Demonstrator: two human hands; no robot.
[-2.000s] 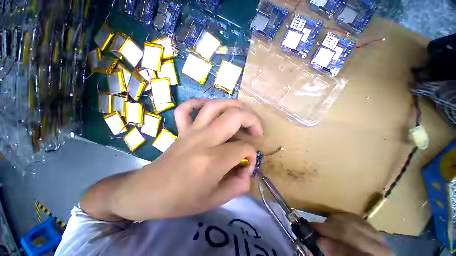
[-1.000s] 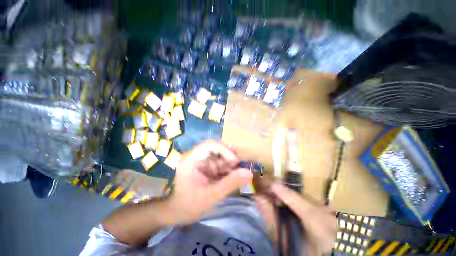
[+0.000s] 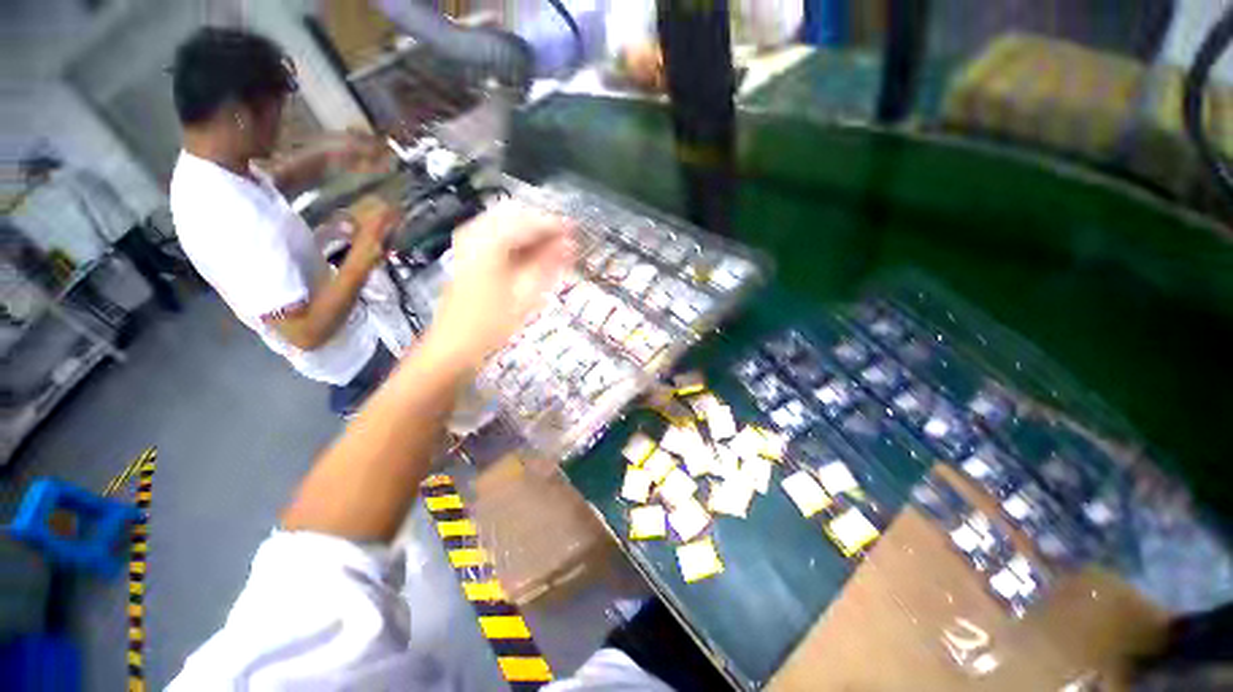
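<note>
My left hand [image 3: 507, 270] is raised over the near left edge of the stack of clear finished-work trays [image 3: 615, 325], whose pockets hold boards with cells. The hand is blurred, and I cannot tell whether its fingers hold anything. Silver-white battery cells [image 3: 696, 466] with yellow edges lie in a loose pile on the green bench. Three cells [image 3: 832, 500] lie apart to their right. Blue circuit boards [image 3: 933, 406] sit in rows in clear trays behind. My right hand and the soldering iron are not in view.
Tan cardboard [image 3: 879, 608] covers the bench's near right part. A person in a white shirt [image 3: 250, 223] works at the upper left. A cardboard box [image 3: 534, 521] and yellow-black tape [image 3: 480, 595] are on the floor side. Dark posts rise behind the trays.
The view has swung left and up. My left hand has moved from beside my right hand at the cardboard to the tray stack. My right hand has left the view.
</note>
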